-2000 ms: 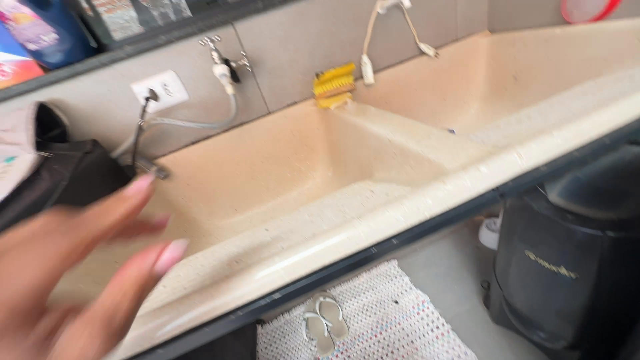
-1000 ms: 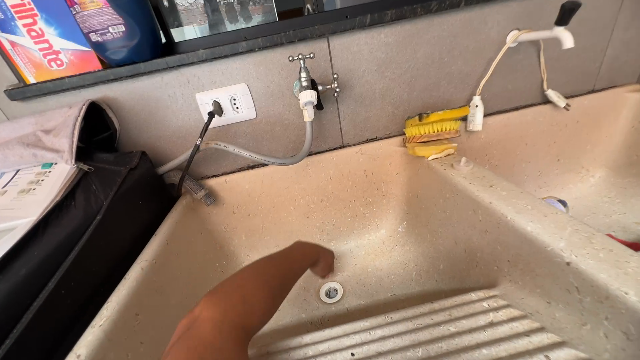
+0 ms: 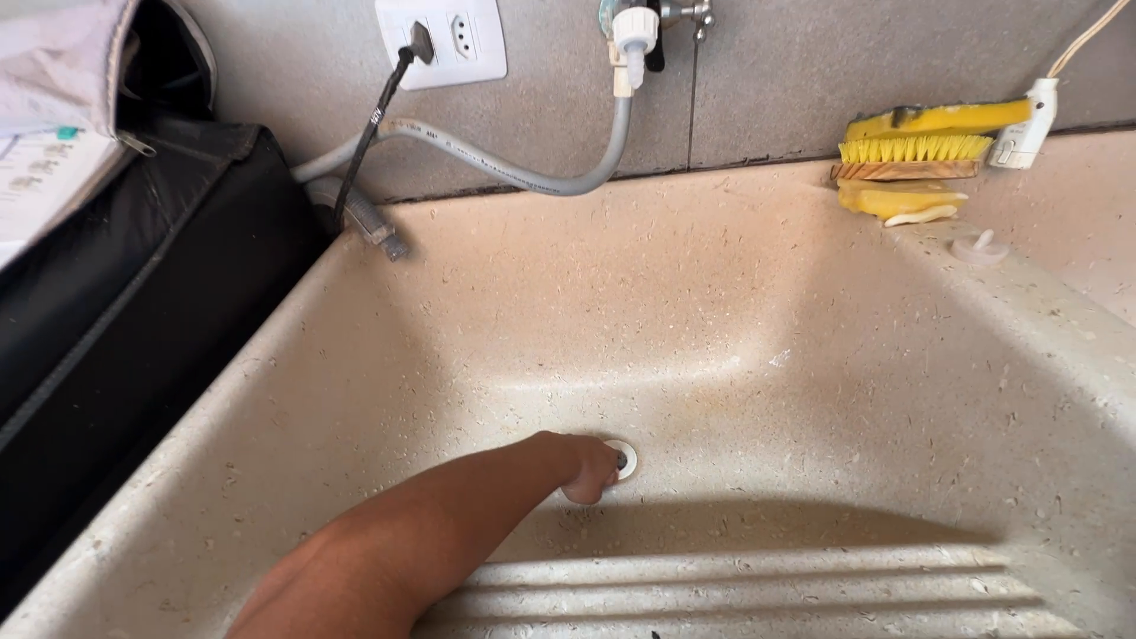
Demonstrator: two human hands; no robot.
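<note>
My left hand (image 3: 590, 469) reaches from the lower left down into the basin of a beige speckled laundry sink (image 3: 612, 266). Its fingertips are at the white-rimmed drain (image 3: 627, 460) on the basin floor, partly covering it. The fingers bend away from view, so whether they hold anything cannot be seen. A pale drain plug (image 3: 979, 248) lies on the divider at the right, near a wooden scrub brush with yellow bristles (image 3: 914, 160) and a yellow piece of soap or sponge (image 3: 901, 199). My right hand is out of view.
A ribbed washboard (image 3: 737, 586) slopes at the basin's front. A black bag (image 3: 177, 311) with papers stands along the left edge. Behind are a grey hose (image 3: 559, 185), a tap (image 3: 635, 35), and a wall socket (image 3: 461, 40) with a black plug. A white cord connector (image 3: 1025, 124) hangs at right.
My left hand has moved from above the left side down into the sink, and now is at the drain, which showed uncovered one second ago. The view has come closer to the basin.
</note>
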